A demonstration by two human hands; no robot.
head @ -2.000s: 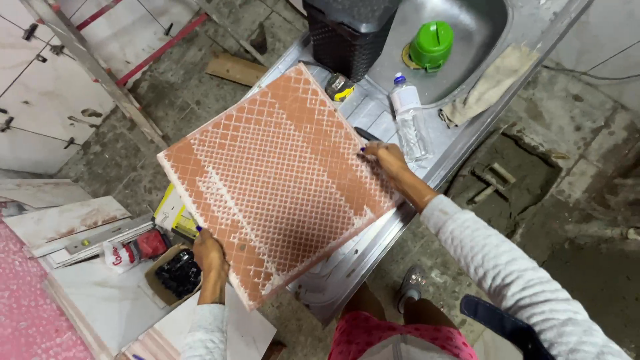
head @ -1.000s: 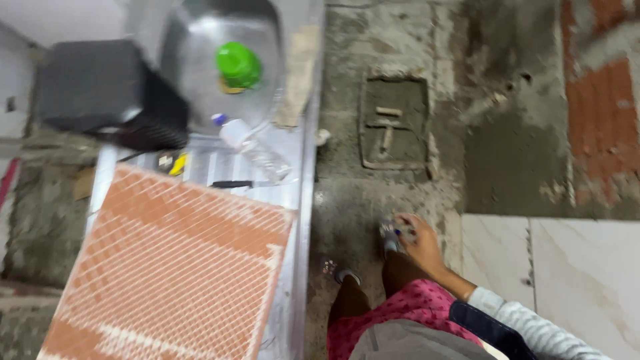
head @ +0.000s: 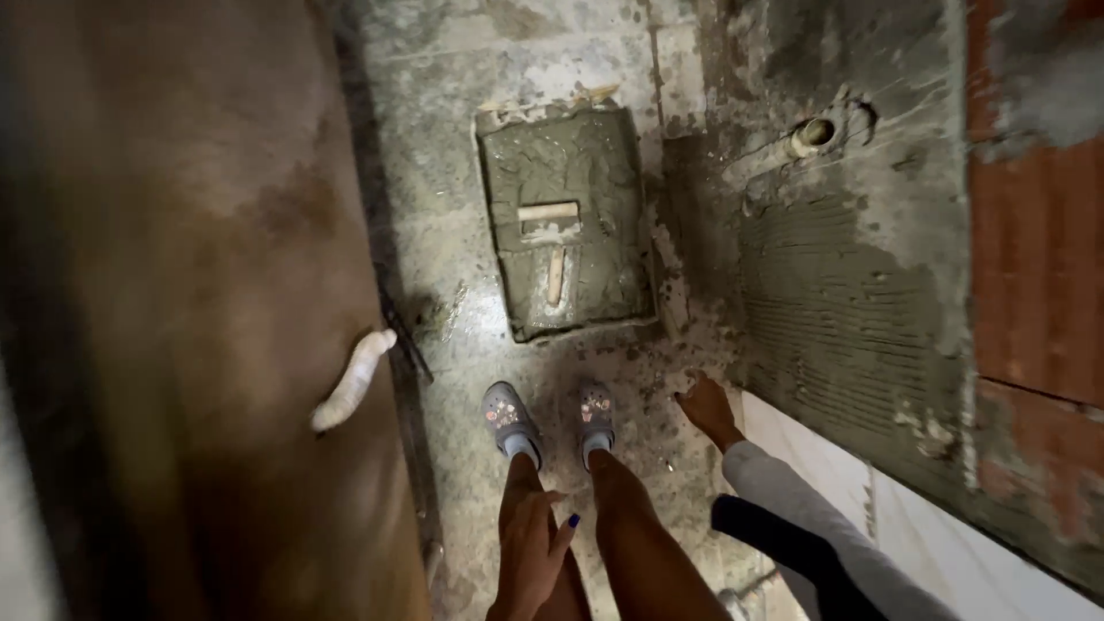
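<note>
My left hand (head: 530, 552) is low in the view over my leg, its fingers apart and nothing in it. Near the wall at the right is my right hand (head: 709, 410), with bent fingers and no object visible in it. Ahead of my feet lies a shallow tray (head: 652, 302) filled with wet grey mortar (head: 552, 164). Two wooden-handled tools rest in the mortar: a trowel with a crosswise handle (head: 548, 210) and another with a lengthwise handle (head: 555, 276).
A brown surface (head: 224, 285) with a white curved handle (head: 354, 381) fills the left. On the right, ridged mortar (head: 828, 302) covers the wall beside a pipe stub (head: 812, 134), red hollow brick (head: 1035, 285) and white wall tiles (head: 906, 535). My clogs (head: 511, 416) stand on the stained floor.
Both hands held a tile two seconds ago; one second ago it lay on the metal sink counter, apart from my right hand. The view has swung to the floor and wall.
</note>
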